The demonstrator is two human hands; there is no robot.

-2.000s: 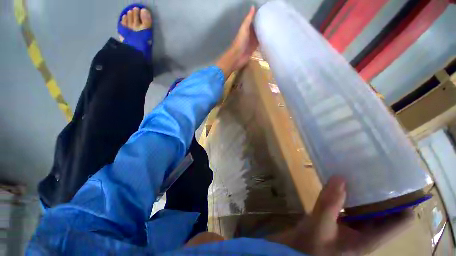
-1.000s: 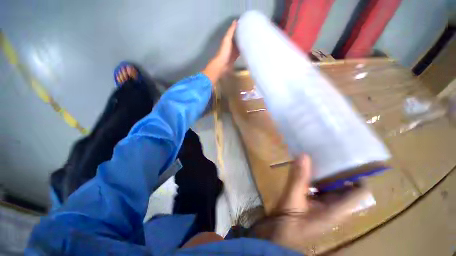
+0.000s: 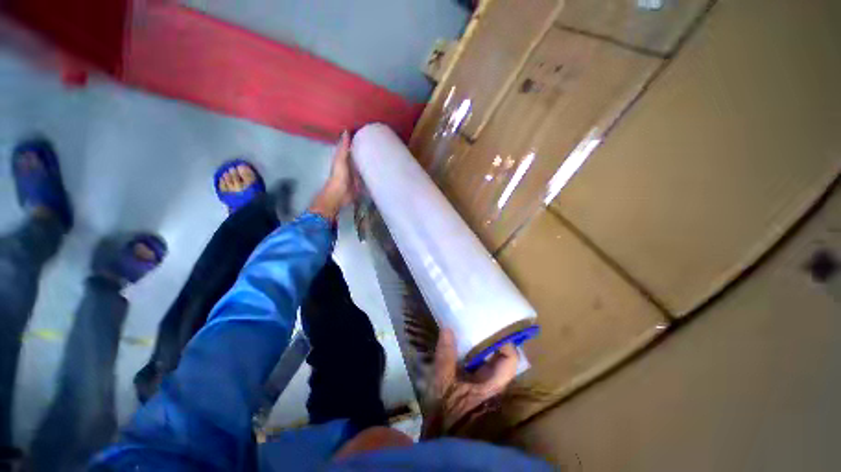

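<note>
The white stretch film roll (image 3: 443, 244) lies slantwise in front of me, close beside the brown cartons (image 3: 599, 175). My left hand (image 3: 339, 181) holds its far end. My right hand (image 3: 470, 383) grips the near end at the blue rim, partly hidden by the roll. A clear, wrinkled film web (image 3: 396, 281) hangs from the left side of the roll. Streaks of glare show film over the carton sides.
Red pallet jack parts (image 3: 267, 74) cross the grey floor (image 3: 198, 189) at the top left. Another person's legs and blue sandals (image 3: 41, 184) are at the left edge. My own sandalled foot (image 3: 239, 184) is near the jack.
The view has turned; the cartons now fill the right side and the red jack parts lie at upper left. Another person's legs have appeared. Both hands still hold the roll.
</note>
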